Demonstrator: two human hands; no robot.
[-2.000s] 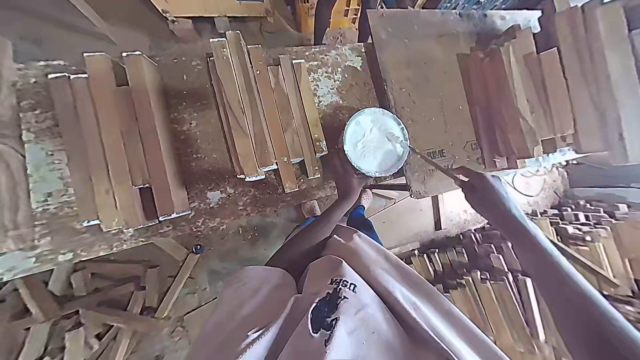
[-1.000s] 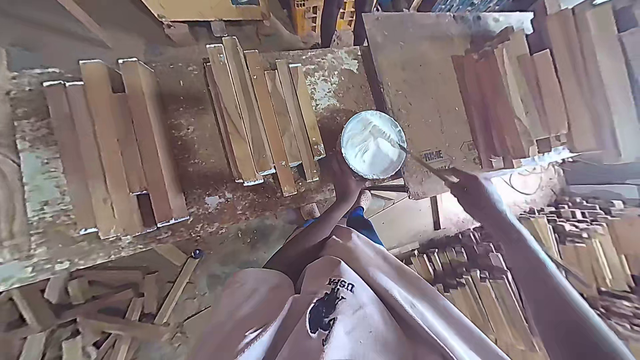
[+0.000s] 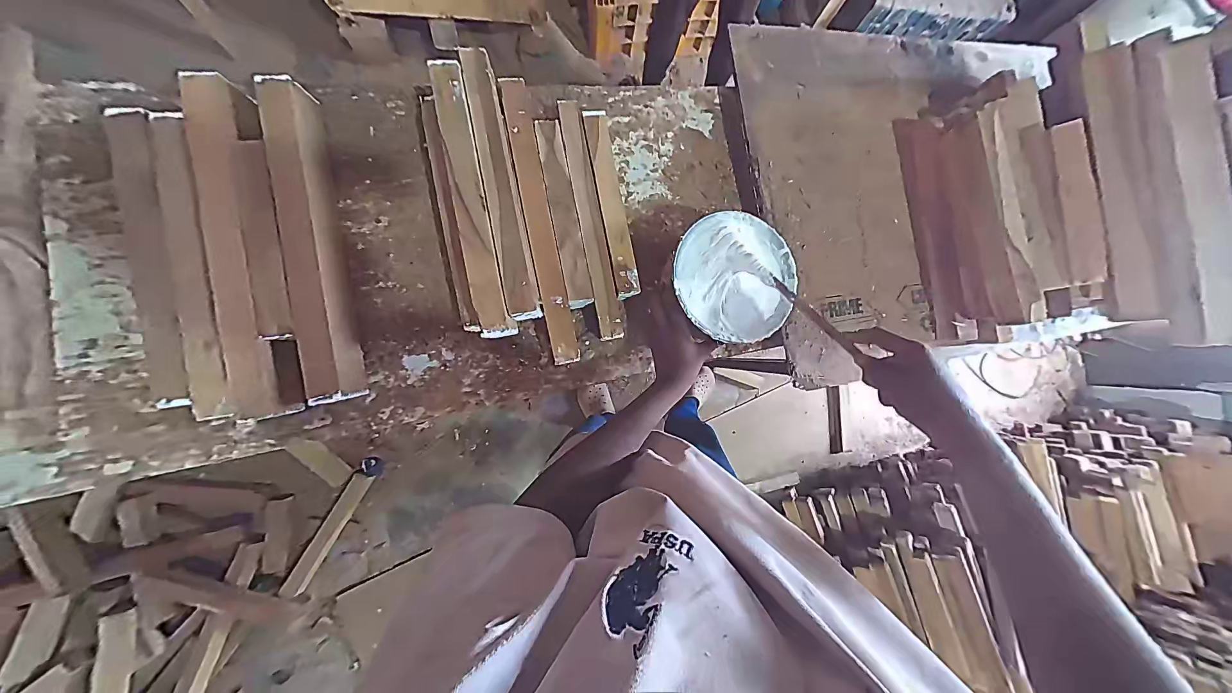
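A round container of white paste or paint (image 3: 717,260) is near the middle of the view, its inner wall smeared white. My left hand (image 3: 679,337) holds it at its lower left side; the fingers are partly hidden by it. My right hand (image 3: 895,371), right of the container, is closed around a thin wooden stick or brush handle (image 3: 823,322). The handle slants up and left into the container, where its far end lies in the white stuff. Just left of the container, several wooden strips (image 3: 520,202) lie side by side, some with white ends.
A worn workbench (image 3: 385,231) carries another group of wooden pieces (image 3: 226,260) at left. At right, a board (image 3: 818,125) bears printing, beside stacked wooden pieces (image 3: 1001,212). Wood offcuts (image 3: 173,568) lie at lower left; many short pieces (image 3: 924,558) stand at lower right.
My right hand has moved the handle about within the container, and the white stuff's surface looks different. My left hand has kept its hold on the container.
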